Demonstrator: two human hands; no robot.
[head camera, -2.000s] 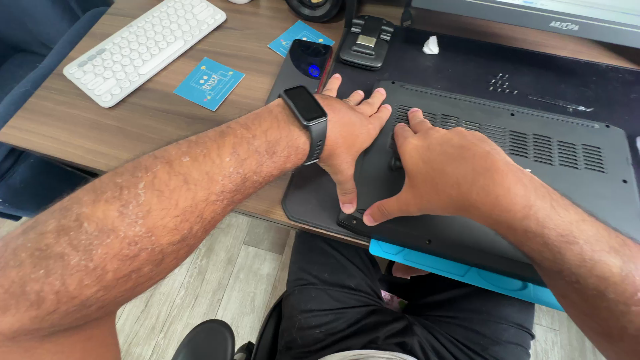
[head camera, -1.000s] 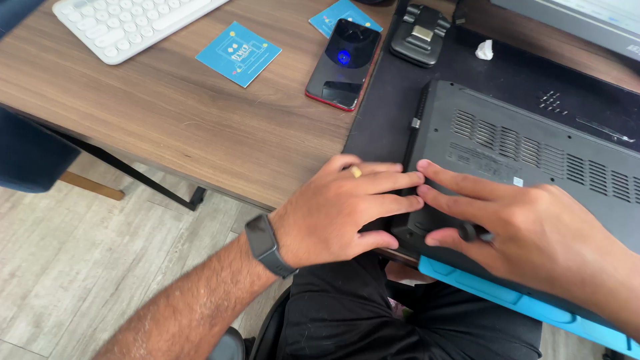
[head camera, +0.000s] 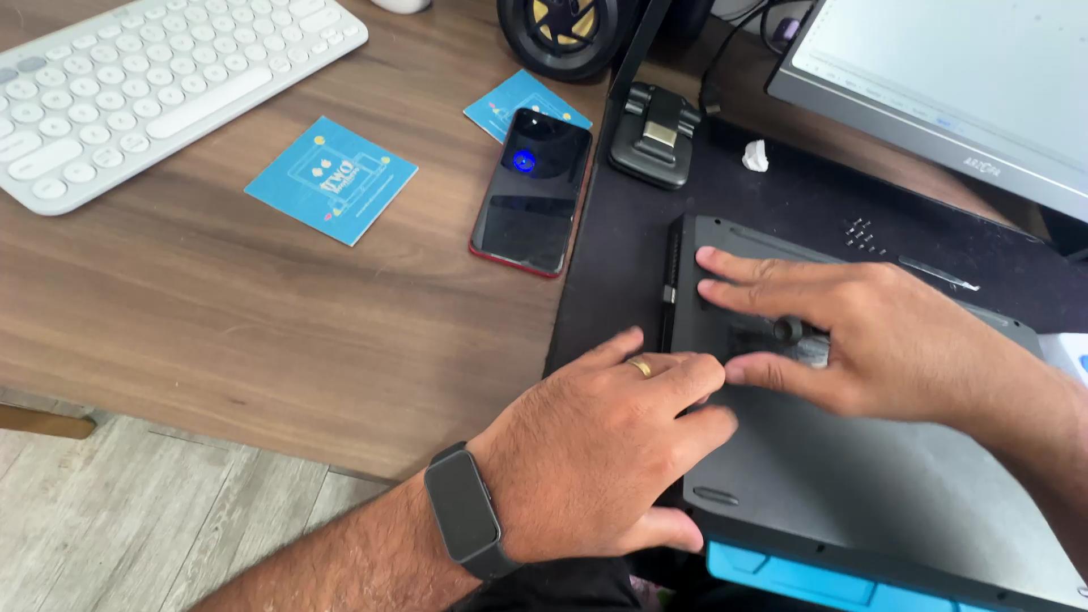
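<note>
A dark grey laptop (head camera: 850, 476) lies underside up on a black desk mat, a rubber foot facing me. My left hand (head camera: 612, 433), with a ring and a black smartwatch (head camera: 463, 501), rests its fingers on the laptop's left edge, its thumb lower at the near corner. My right hand (head camera: 867, 340) is spread over the upper left of the underside, fingertips touching the cover. Between its thumb and fingers shows the round end of a dark tool (head camera: 789, 330), perhaps a screwdriver, mostly hidden by the palm. Several small screws (head camera: 863, 236) and a thin metal tool (head camera: 939, 273) lie beyond the laptop.
A smartphone (head camera: 535, 195) lies left of the black mat (head camera: 620, 255), near two blue cards and a white keyboard (head camera: 170, 85). Behind stand a folded black stand (head camera: 654, 140), a crumpled white scrap (head camera: 755, 156) and a monitor (head camera: 935, 102). A blue tray or mat (head camera: 790, 578) juts out under the laptop's near edge.
Both hands have shifted along the laptop's left side; the left fingers now curl at its edge. The vent slots seen earlier are now out of sight. The view has moved.
</note>
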